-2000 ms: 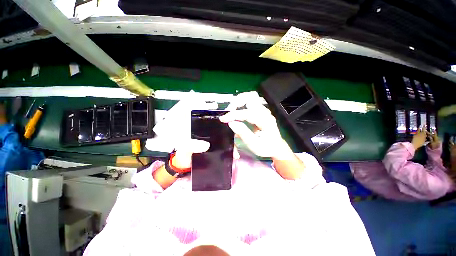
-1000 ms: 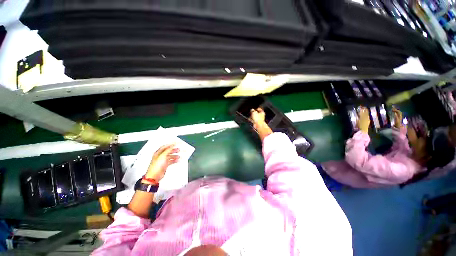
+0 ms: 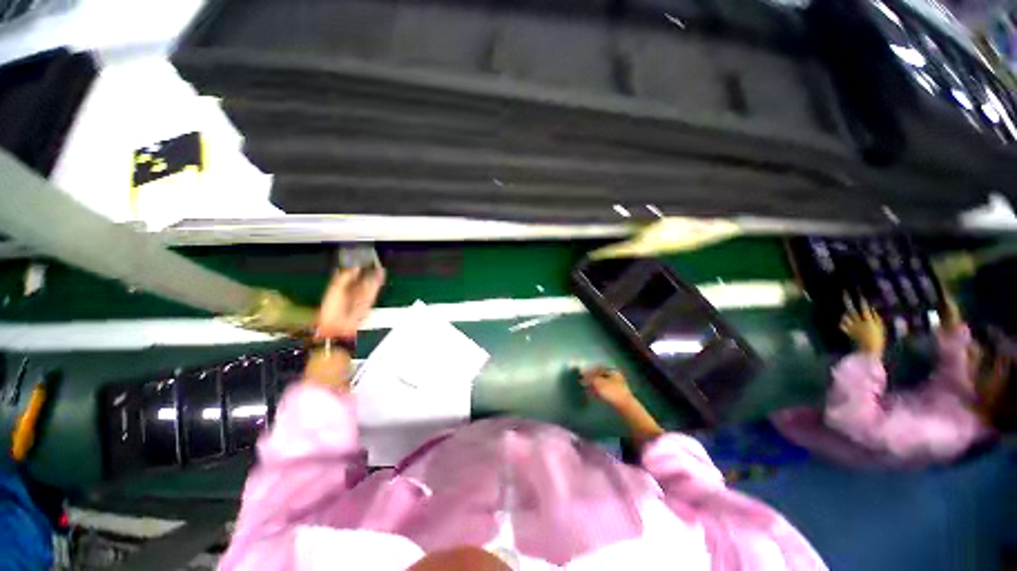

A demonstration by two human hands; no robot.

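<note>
My left hand [image 3: 350, 299] reaches over the white strip onto the green belt, its fingertips at a small pale unit [image 3: 358, 258]; the frame does not show whether they grip it. My right hand [image 3: 606, 386] is small and blurred over the green bench, left of the right phone tray [image 3: 700, 366]; its fingers look partly curled and nothing held shows. That tray lies slanted, with dark glossy pockets. White paper [image 3: 418, 385] lies before me. The left phone tray [image 3: 201, 407] has a row of glossy dark units; my left sleeve is near its right end.
Thick black stacked trays [image 3: 535, 123] fill the upper shelf. A yellow sheet [image 3: 667, 238] hangs from the shelf edge. A pale slanted post [image 3: 117, 240] stands at left. An orange-yellow stick [image 3: 29, 422] is at far left. Another person's hands [image 3: 864, 329] work at a tray on the right.
The glossy unit held two seconds ago is out of my hands. My right hand went into the right tray, then drew back toward me. My left hand moved from above the paper forward to the belt.
</note>
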